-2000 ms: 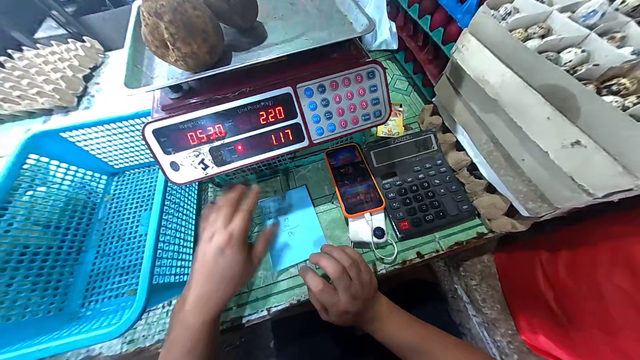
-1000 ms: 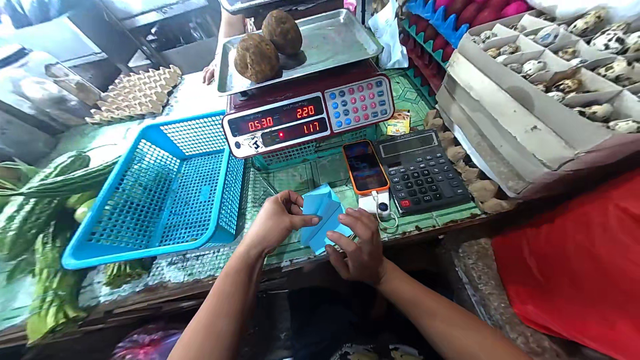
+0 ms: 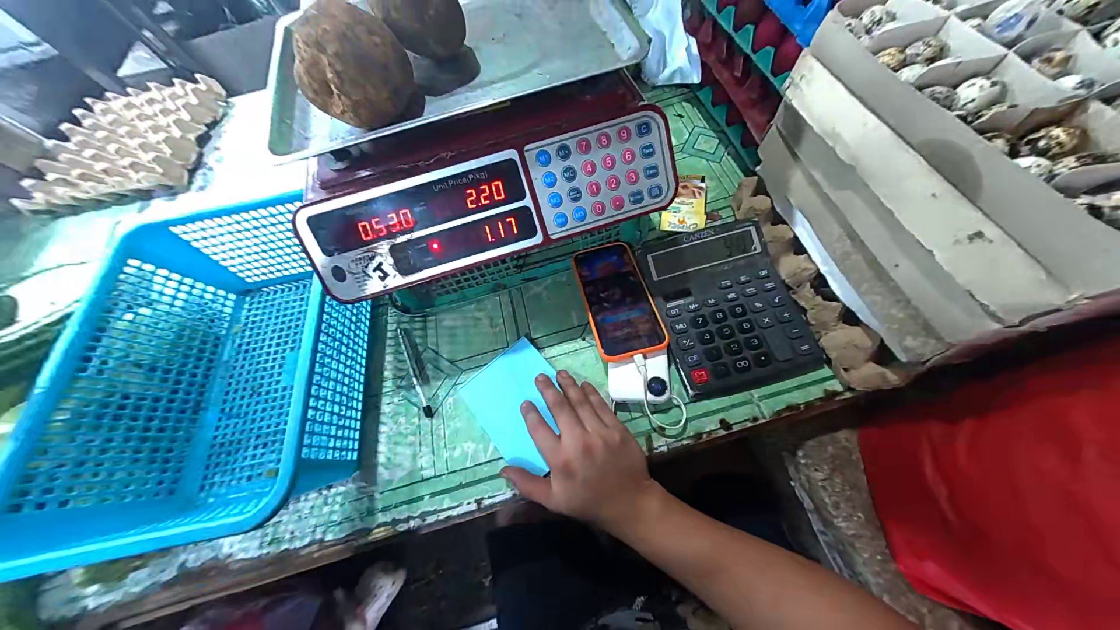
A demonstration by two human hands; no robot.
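Observation:
My right hand (image 3: 588,446) rests flat with spread fingers on the right part of a blue sheet of paper (image 3: 507,402) on the green patterned table cover. My left hand is out of view. A pen (image 3: 415,372) lies to the left of the paper. Right of the paper, a phone in an orange case (image 3: 620,302) lies partly over a white device (image 3: 637,378) with a cable, beside a black calculator (image 3: 731,306). Behind them stands a digital weighing scale (image 3: 486,197) with lit red digits, and two large brown tubers (image 3: 350,66) sit on its metal tray.
A blue plastic basket (image 3: 302,385) stands at the left, with stacked egg trays (image 3: 131,140) behind it. At the right is a cardboard box (image 3: 901,219) of quail eggs. Beside the calculator lies egg-tray pulp (image 3: 809,289); a small yellow packet (image 3: 685,206) lies behind it. Red fabric (image 3: 1006,472) hangs at lower right.
A second ago both hands held the folded blue paper above the table edge. Now the paper lies on the table under my right hand, and my left hand has left the view.

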